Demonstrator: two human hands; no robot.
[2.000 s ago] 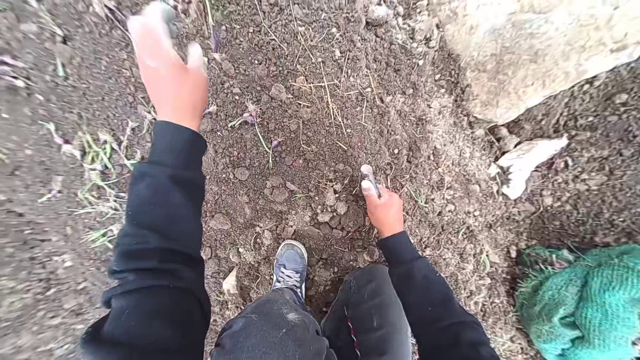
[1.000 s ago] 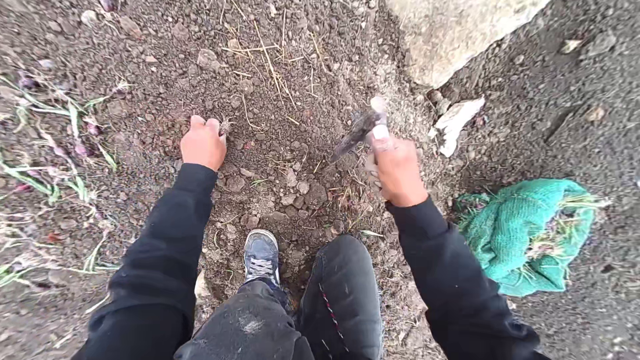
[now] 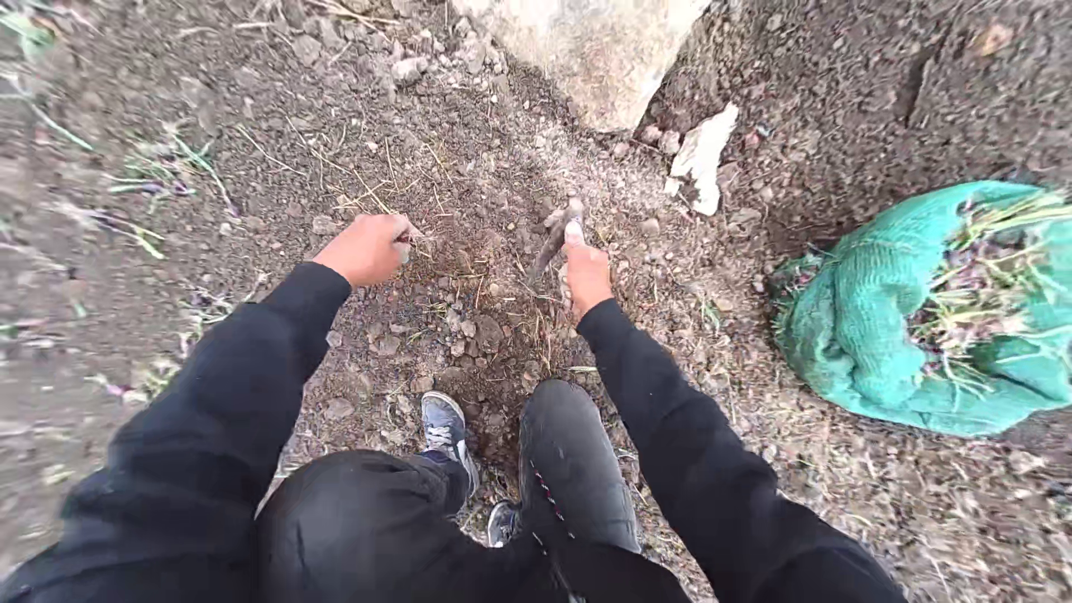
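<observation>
My right hand grips a dark, narrow hand tool, its thumb laid along the top; the tool's lower end points down and left to the soil. To the left, my left hand is held low over the soil with its fingers curled in. Something thin and pale, perhaps dry root or straw, shows at its fingertips; whether the fingers hold it, I cannot tell. Dry straw and clods lie between and below the hands.
A green mesh sack of seedlings with purple bases, seemingly onions, stands at the right. A large pale rock is at the top, with a whitish scrap beside it. Seedlings lie along the left. My shoe rests on the soil below.
My left hand, spread at the upper left two seconds ago, is now low and curled, nearer my right hand. The tool stays in my right hand. The view has shifted toward the sack.
</observation>
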